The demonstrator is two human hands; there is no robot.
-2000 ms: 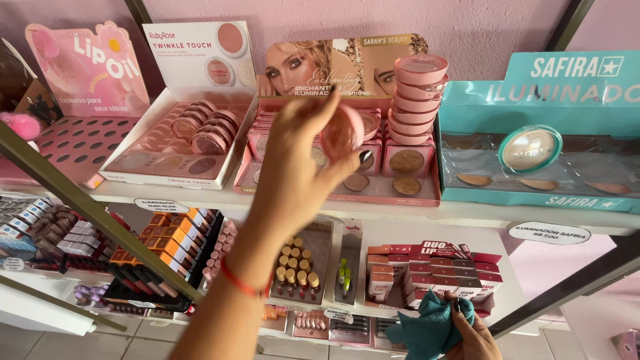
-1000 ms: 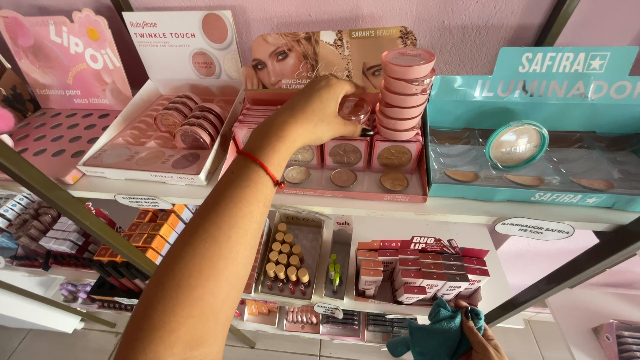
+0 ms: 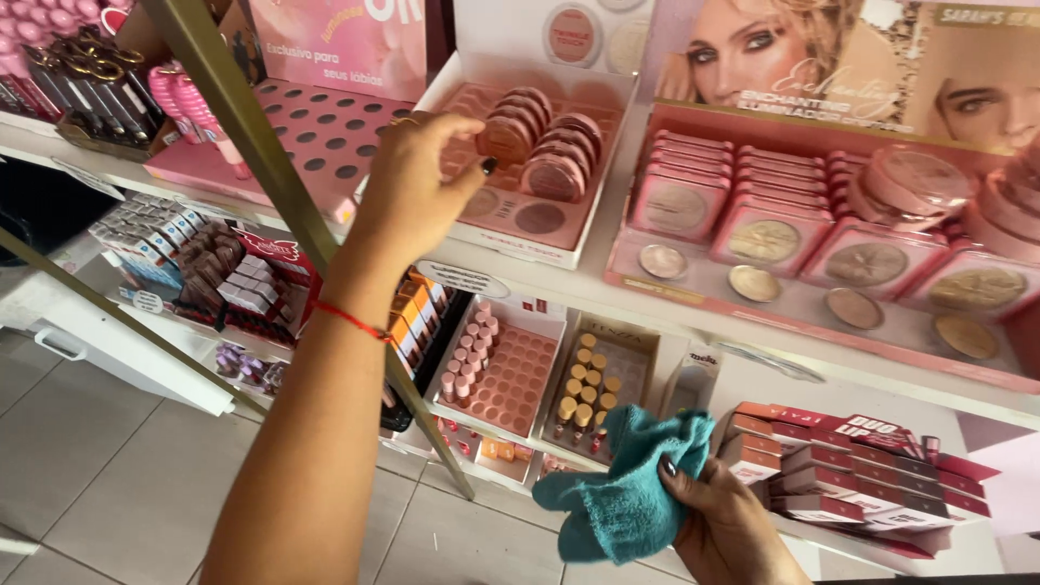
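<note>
My left hand (image 3: 426,183) reaches over the white and pink Twinkle Touch display box (image 3: 561,244). Its thumb and fingers are apart, close to the left row of round makeup compacts (image 3: 508,134); whether a fingertip touches the front one, I cannot tell. A second row of round compacts (image 3: 561,162) stands just right of it. A red cord circles the left wrist. Low in the view, my right hand (image 3: 723,512) grips a crumpled teal cloth (image 3: 630,487) in front of the lower shelf. To the right, a stack of pink round compacts (image 3: 910,187) rests on square highlighter compacts (image 3: 772,236).
A slanting metal shelf post (image 3: 260,154) crosses beside my left forearm. Left on the upper shelf is a pink tray with round holes (image 3: 325,138). Below stand trays of pink-capped tubes (image 3: 471,357), gold-capped bottles (image 3: 589,374) and boxed lip products (image 3: 861,479).
My left hand has left the square highlighter compacts and the stacked round ones and is now at the Twinkle Touch box. The view has shifted left and closer. The teal cloth stays in my right hand.
</note>
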